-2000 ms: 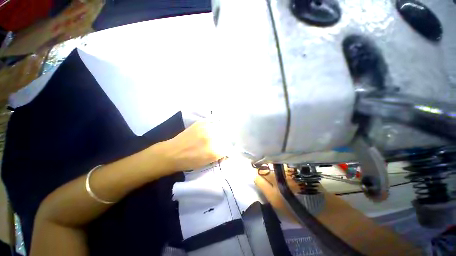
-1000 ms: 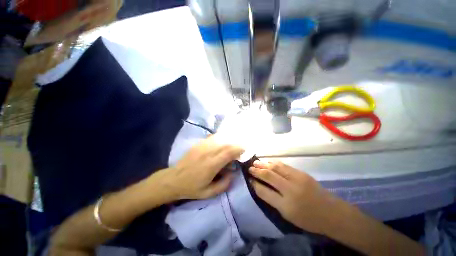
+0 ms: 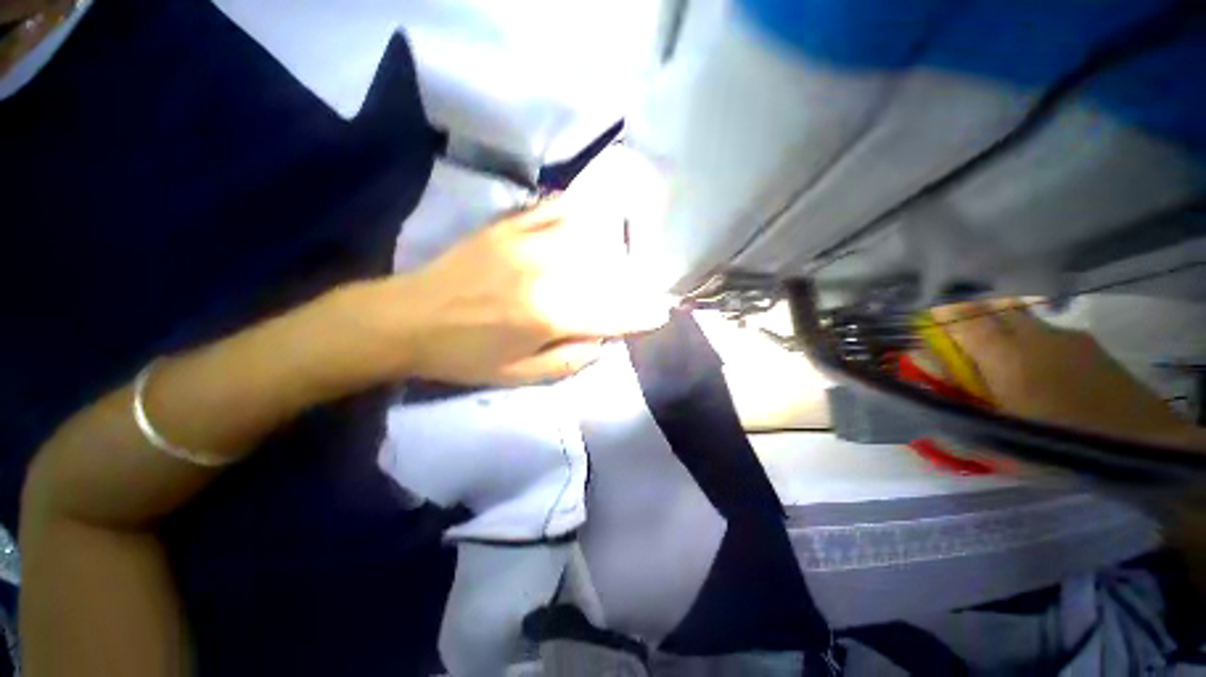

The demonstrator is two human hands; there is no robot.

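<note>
My left hand (image 3: 509,298) lies on the cloth beside the needle area, its fingertips washed out by lamp glare; it presses or holds the pale cloth, and which is hidden by glare. The pale panel (image 3: 648,489) and a navy strip (image 3: 708,410) run from the needle area toward the front edge. A large navy panel (image 3: 251,199) spreads at the left. My right hand (image 3: 1025,357) is at the scissors (image 3: 955,355), with the yellow and red loops against its fingers, partly hidden behind a dark cable.
The white and blue sewing machine head (image 3: 820,146) fills the upper right, blurred and close. A ruler strip (image 3: 926,540) runs along the table's front edge. Grey and navy cloth (image 3: 1085,628) hangs below it.
My right hand has left the cloth by the needle and moved right to the scissors. My left hand stays on the cloth. The view has come closer to the machine head.
</note>
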